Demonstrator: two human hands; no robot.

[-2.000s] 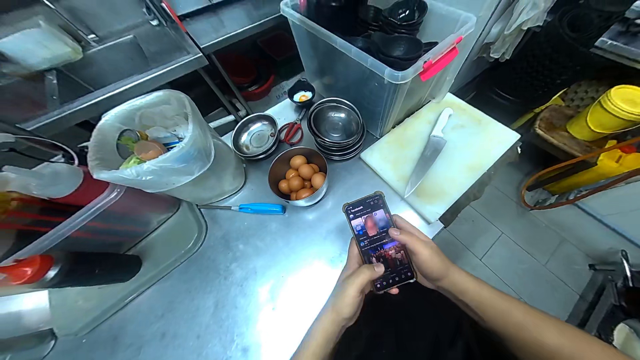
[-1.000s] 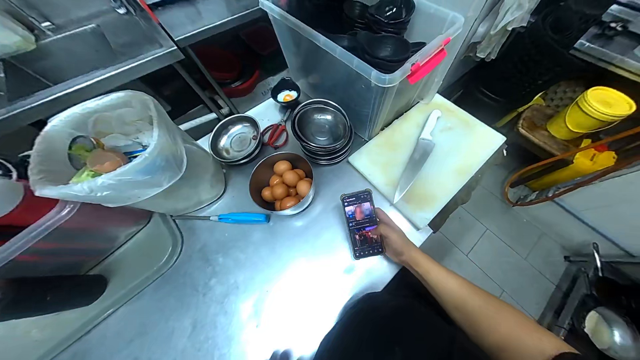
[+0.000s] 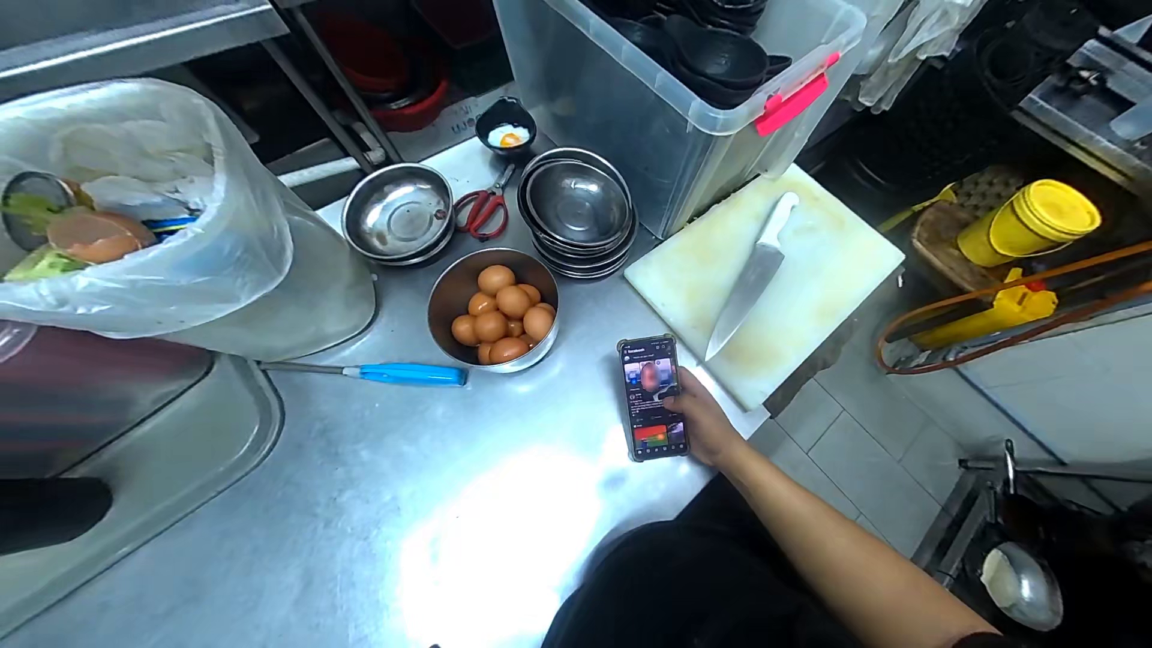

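Observation:
My right hand point(image 3: 702, 416) holds a smartphone point(image 3: 653, 398) with a lit screen, its thumb over the glass, above the steel counter's right part. My left hand is out of view. Left of the phone, a steel bowl point(image 3: 441, 319) holds several brown eggs point(image 3: 506, 315). A blue-handled tool point(image 3: 409, 374) lies beside that bowl. To the phone's upper right, a chef's knife point(image 3: 749, 286) with a white handle rests on a white cutting board point(image 3: 832, 270). Behind the eggs are stacked steel bowls point(image 3: 579, 205), red-handled scissors point(image 3: 484, 211) and a small black bowl point(image 3: 506, 126) with a cracked egg in it.
A lined bin point(image 3: 270, 297) with food scraps and eggshell stands at the left, beside a clear plastic tray point(image 3: 180, 468). A large clear tub point(image 3: 612, 99) of black bowls stands at the back. Yellow containers point(image 3: 1030, 220) are at the right; a pan point(image 3: 1026, 585) is at the lower right.
Two seconds ago both my hands were on the phone; my left hand has since left it and gone out of view. My right hand still holds the phone, with its thumb now over the screen.

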